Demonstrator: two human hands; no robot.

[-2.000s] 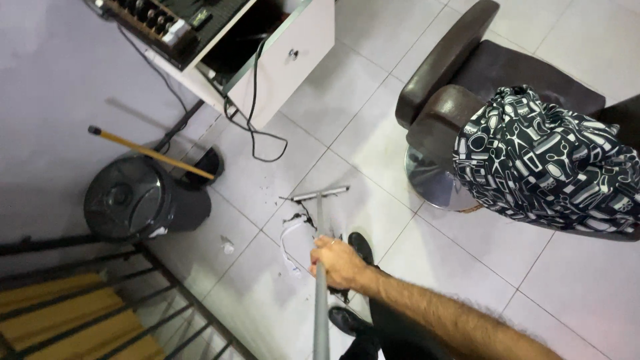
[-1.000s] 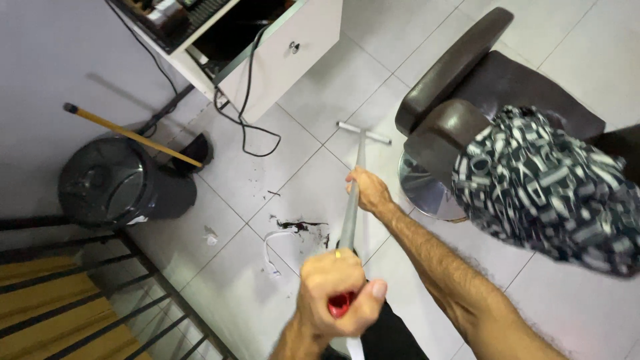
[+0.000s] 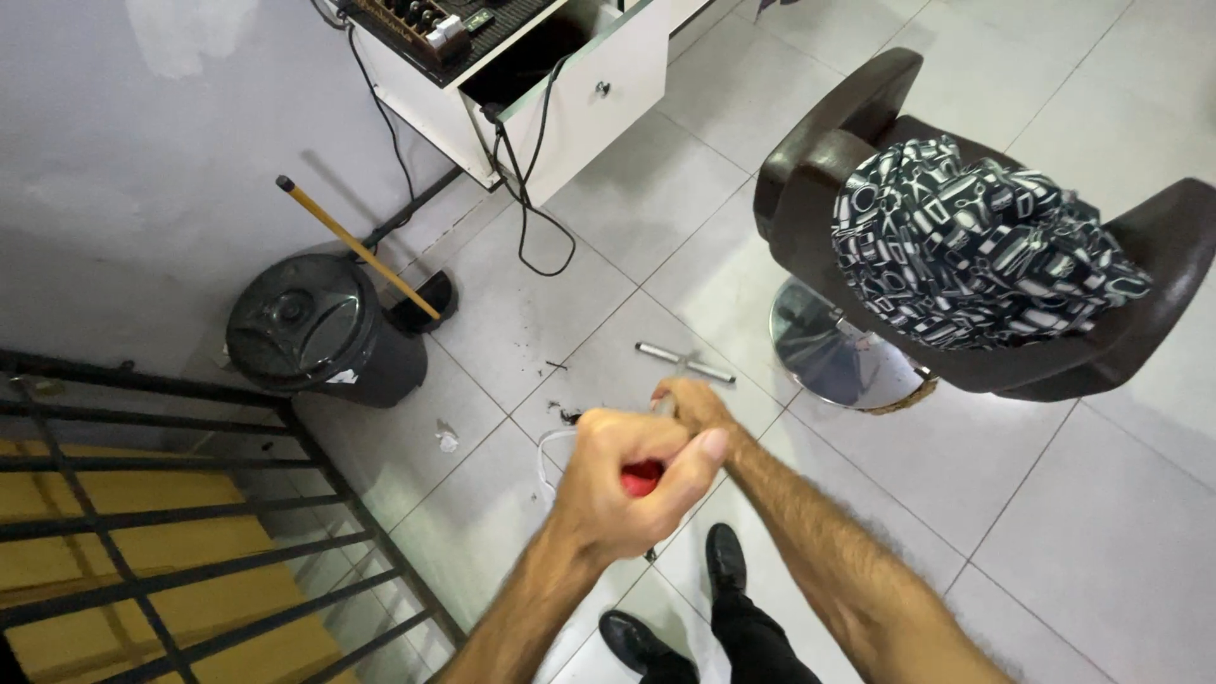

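Note:
My left hand (image 3: 632, 480) is closed around the top of a long pole, whose red end shows inside the fist. Farther down the pole, my right hand (image 3: 692, 404) grips it, partly behind the left. The metal head of a floor squeegee or similar sweeping tool (image 3: 684, 362) lies on the tiled floor beyond my hands. Dark hair clippings (image 3: 570, 416) and a thin white cord or strip (image 3: 543, 461) are on the tiles just left of my hands, partly hidden by my left one.
A lidded black bin (image 3: 328, 332) and a dustpan with a yellow handle (image 3: 366, 249) stand by the wall. A white drawer (image 3: 594, 114) hangs open with a cable dangling. At right is a salon chair (image 3: 836, 180) with a patterned cape (image 3: 978, 247); at lower left, a black metal railing (image 3: 171, 518).
Two seconds ago only one hand showed on the pole; both hold it now. Since one second ago, the tool's head has moved nearer to my feet.

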